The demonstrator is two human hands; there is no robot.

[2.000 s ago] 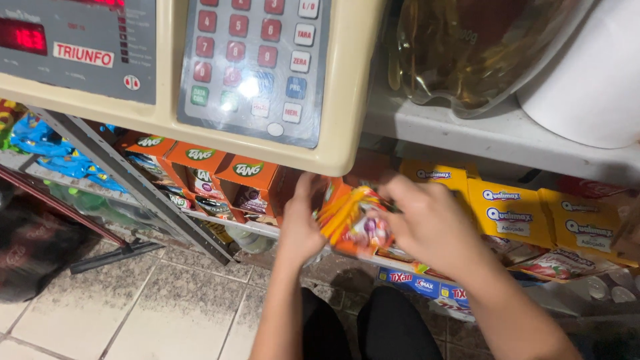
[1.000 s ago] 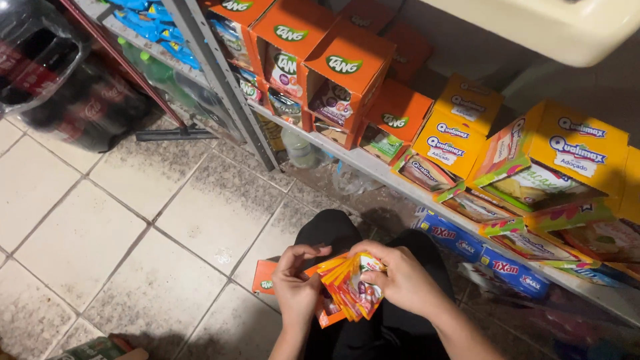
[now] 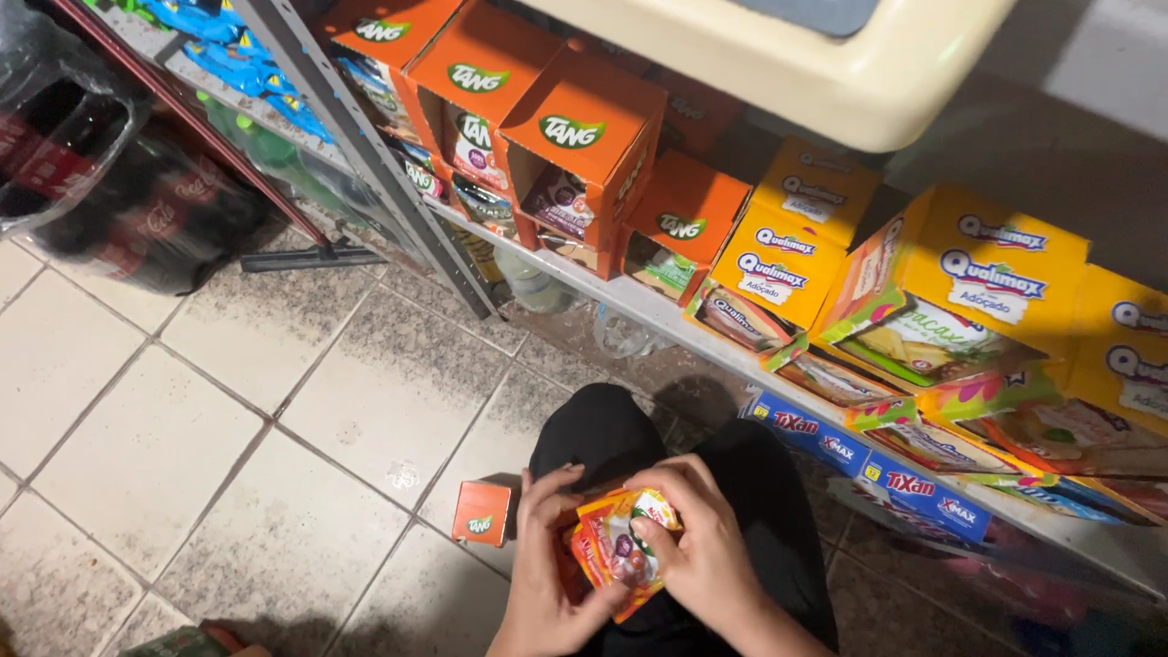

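Low in the head view, a stack of orange Tang drink-powder sachets (image 3: 613, 546) is held between my two hands, over the knees in black trousers. My left hand (image 3: 552, 557) curves round the stack's left side, thumb at its lower edge. With its thumb across the front sachet, my right hand (image 3: 698, 538) grips the upper right part of the stack. A small orange Tang carton (image 3: 482, 512) is on the tiled floor, just left of my left hand. Open-fronted Tang boxes (image 3: 584, 119) holding sachets are on the shelf above.
Yellow Qualimax boxes (image 3: 995, 265) line the metal shelf (image 3: 675, 324) at right, with blue Tixan packs (image 3: 922, 493) below. A cream scale (image 3: 876, 82) overhangs the shelf. Wrapped Coca-Cola bottles (image 3: 155, 214) and a floor squeegee (image 3: 310, 255) are at left, near a metal shelf post (image 3: 392, 173).
The view has swung down and away from the scale. The sachets, fanned out between my hands a second ago, are now closer together in a stack.
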